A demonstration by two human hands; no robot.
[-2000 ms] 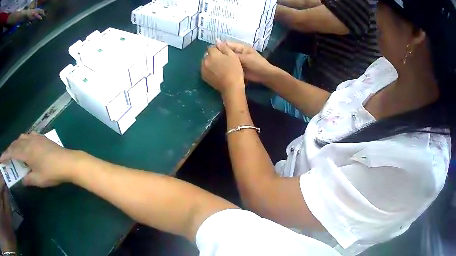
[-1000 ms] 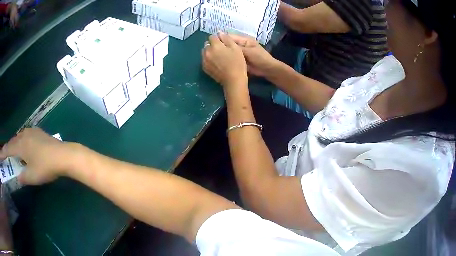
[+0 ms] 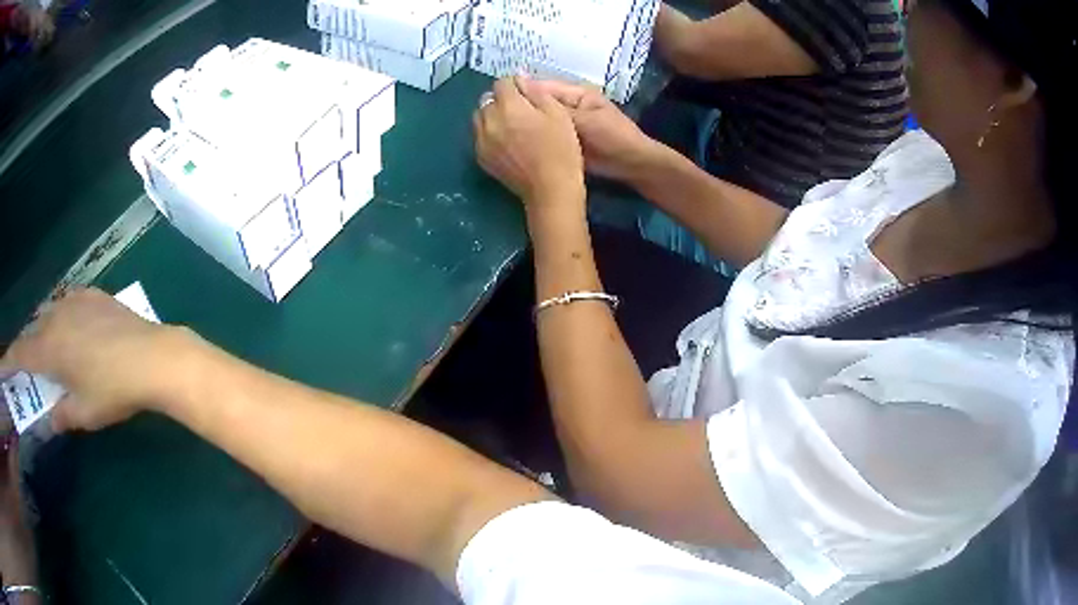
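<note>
My right hand (image 3: pixel 101 360) is at the left edge, reached in on a bare arm with a white sleeve. It is closed over a white printed carton (image 3: pixel 33 399); a printed part shows below the fingers and a white end (image 3: pixel 137 300) sticks out above. Of my left arm only a strip of forearm with a bracelet shows at the lower left edge. My left hand (image 3: pixel 7 455) is mostly cut off by the edge, and its fingers cannot be made out. A stepped stack of white cartons (image 3: pixel 225 201) stands on the green bench (image 3: pixel 236 390), flaps at its far end.
A neighbour in a white blouse (image 3: pixel 898 402) sits at the right, hands (image 3: pixel 532 136) together over the bench edge. Farther cartons (image 3: pixel 390 41) lie at the top beside a person in a striped top (image 3: pixel 828 95). A scuffed strip (image 3: pixel 112 242) runs along the bench.
My right hand stays over the carton and has shifted only slightly; more of the carton's upper end shows than one second ago. The view has shifted slightly since two seconds ago.
</note>
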